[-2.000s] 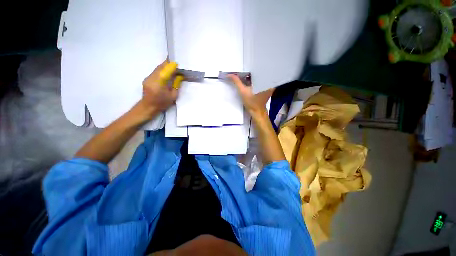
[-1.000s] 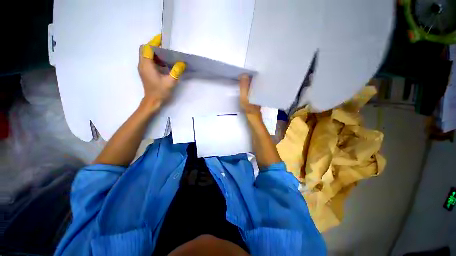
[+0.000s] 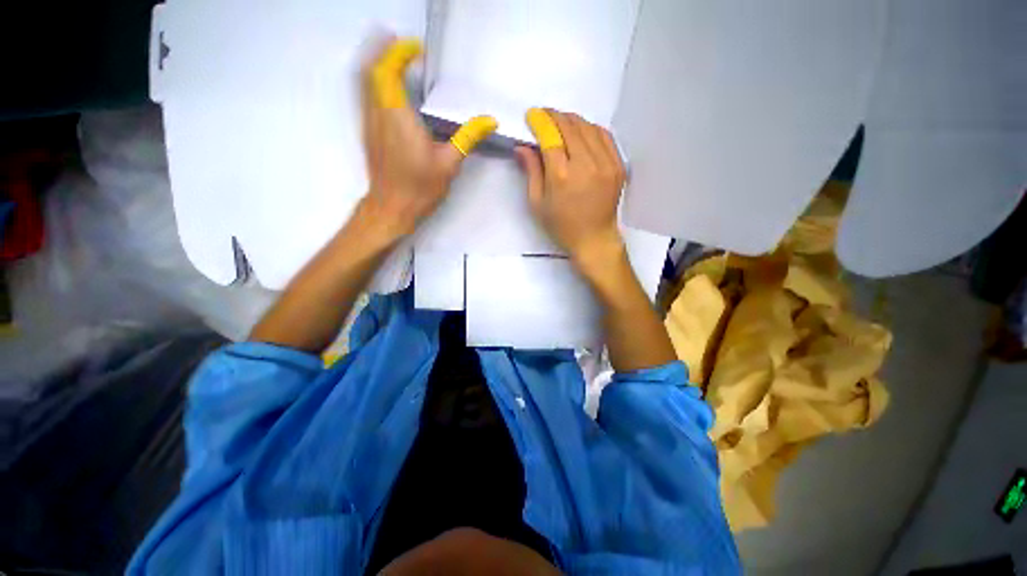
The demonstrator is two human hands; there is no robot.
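A large white box blank (image 3: 287,135) lies spread in front of me. Its narrow end panel (image 3: 507,117) is folded up across the middle, with a dark gap under its near edge. My left hand (image 3: 408,163), blurred, has its yellow-cotted thumb at that edge and another yellow-cotted finger spread over the blank to the left. My right hand (image 3: 580,186) has its fingers, one yellow-cotted, over the panel's edge and its thumb just below. A squarish white end flap (image 3: 524,304) hangs near my body. The broad right side panel (image 3: 749,124) is raised and greyish.
Crumpled brown kraft paper (image 3: 788,360) is at the right, below the raised panel. Clear plastic (image 3: 124,248) and dark plastic (image 3: 90,416) are at the left. A small green lit display (image 3: 1014,495) shows at the far right edge.
The blank and both hands appear further right in view. My left hand has spread off the panel's left end. My right hand has brought its fingers over the panel edge. The fan has left view.
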